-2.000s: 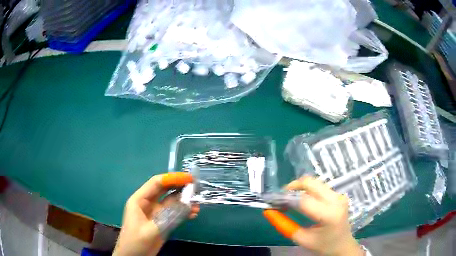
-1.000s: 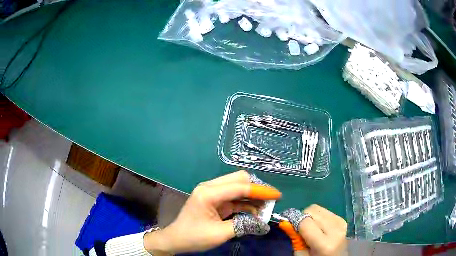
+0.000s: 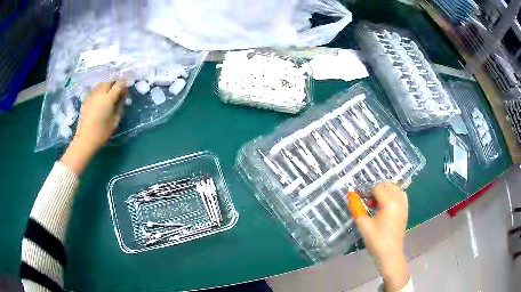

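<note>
My left hand (image 3: 98, 117) reaches onto the clear poly bag (image 3: 140, 122) at the upper left, among loose white plastic housings (image 3: 157, 95); its fingertips are blurred and I cannot tell whether they hold one. My right hand (image 3: 384, 217) is over the lower right part of the blister tray (image 3: 274, 208), its orange-capped thumb near the long silver-and-white pieces; whether it holds one is hidden by the fingers. The small clear plastic box (image 3: 118, 228) lies at the lower left with thin silver shafts (image 3: 210, 199) inside, away from both hands.
A parts box heaped with small white parts (image 3: 263, 80) stands behind the blister tray, beside a white paper slip (image 3: 338, 65). Another filled blister tray (image 3: 408, 80) lies at the upper right. A cloudy white bag (image 3: 228, 23) is at the back. A bench edge curves along the lower right.
My hands were together over the bench front with a white housing and a shaft; they are now apart, left on the poly bag, right over the blister tray. The view has shifted right.
</note>
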